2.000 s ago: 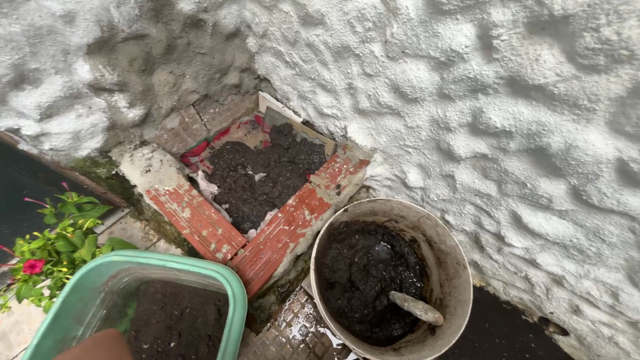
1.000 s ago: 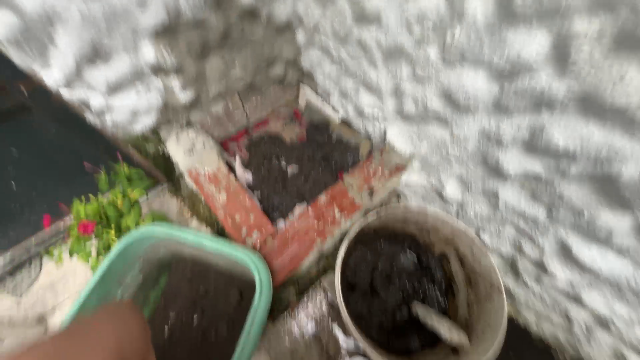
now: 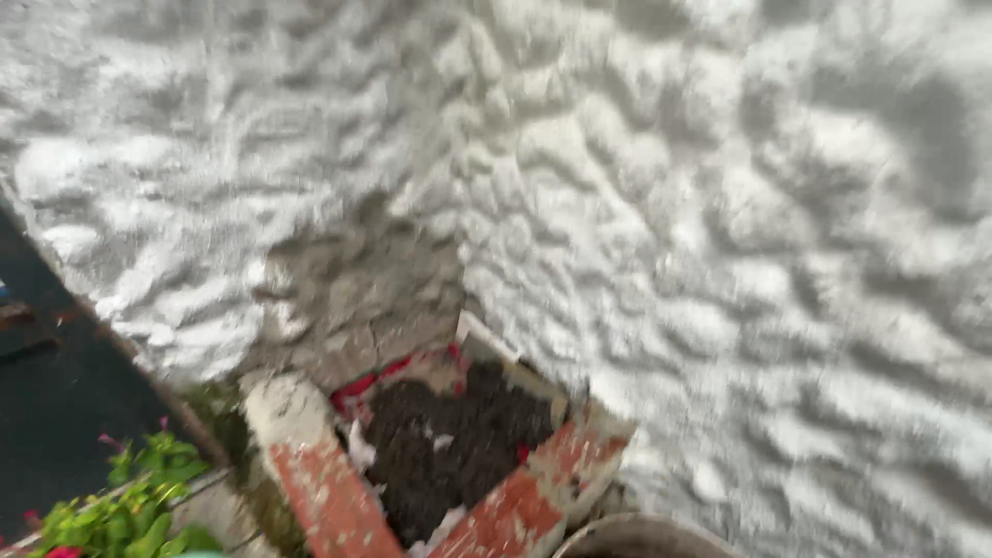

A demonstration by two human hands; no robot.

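Neither of my hands shows in the head view now. Dark wet mortar or soil (image 3: 457, 442) fills a corner box walled by red bricks (image 3: 333, 496) with smears of cement on them. Red and pale scraps lie along the edges of the dark mass. The rim of a whitish bucket (image 3: 643, 535) shows at the bottom edge, its contents hidden. Of the green plastic tub (image 3: 198, 554), only a sliver of rim appears at the bottom left.
Rough white plastered walls (image 3: 736, 271) meet in a corner behind the box, with a bare grey-brown patch (image 3: 364, 279) above it. A flowering plant (image 3: 132, 504) grows at the lower left beside a dark panel (image 3: 62, 403).
The view has swung upward, so the green tub and bucket have mostly dropped out of the frame. The hand seen at the tub earlier is out of view.
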